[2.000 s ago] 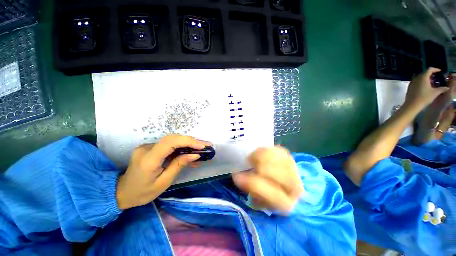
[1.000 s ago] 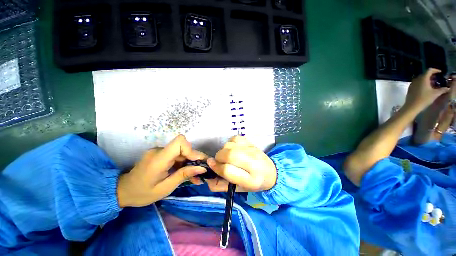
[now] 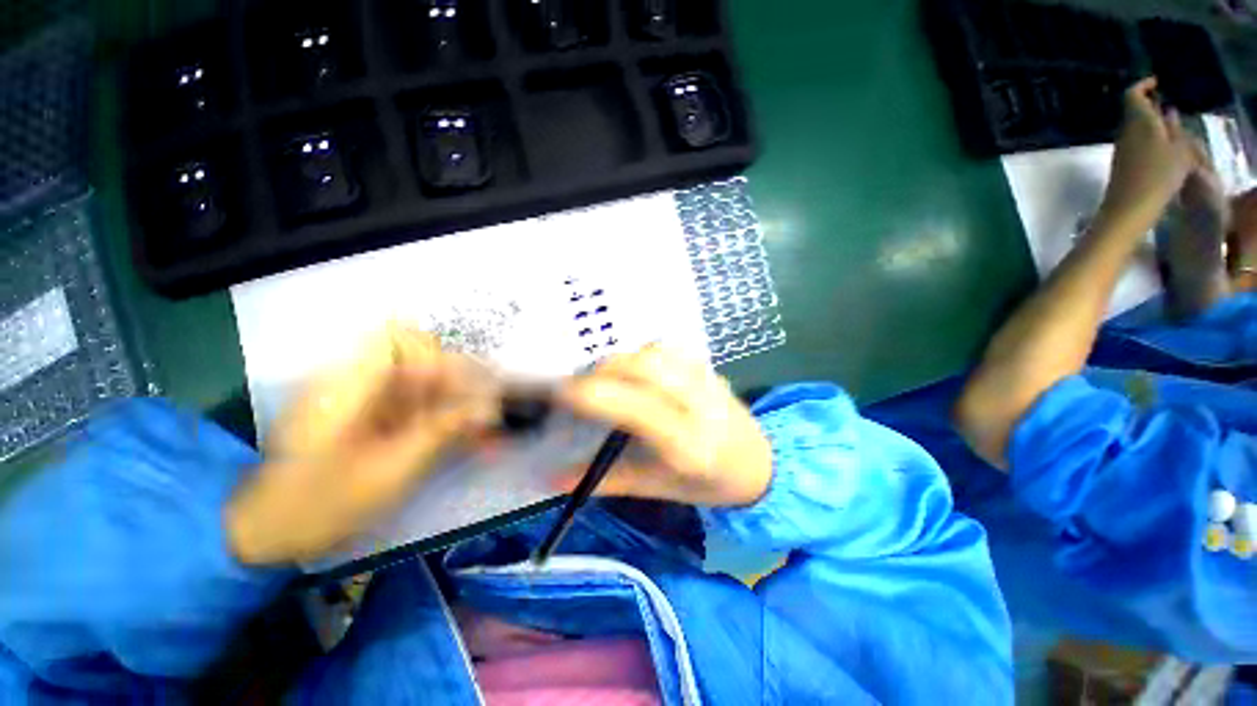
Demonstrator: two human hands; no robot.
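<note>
My left hand (image 3: 361, 444) is blurred and holds a small black housing (image 3: 525, 406) by its left side, over the lower part of the white paper (image 3: 297, 331). My right hand (image 3: 676, 425) touches the housing's right side with its fingertips. It also holds a slim black pen-like tool (image 3: 582, 492), which points down and left from the palm. Tiny grey loose parts (image 3: 476, 324) lie heaped on the paper beyond my hands. Small dark parts (image 3: 593, 317) lie in columns to their right. The housing's details are blurred and partly hidden by fingers.
A black foam tray (image 3: 372, 232) with housings in its pockets stands behind the paper. A clear blister tray (image 3: 738, 269) lies at the paper's right edge, and stacked blister trays (image 3: 69, 372) at far left. A co-worker's arm (image 3: 1068, 304) and another foam tray (image 3: 1075, 124) are at right.
The view has tilted and shifted, showing more of the foam tray. Since two seconds ago, my right hand has come to the housing. The tool, visible one second ago, now slants down and left.
</note>
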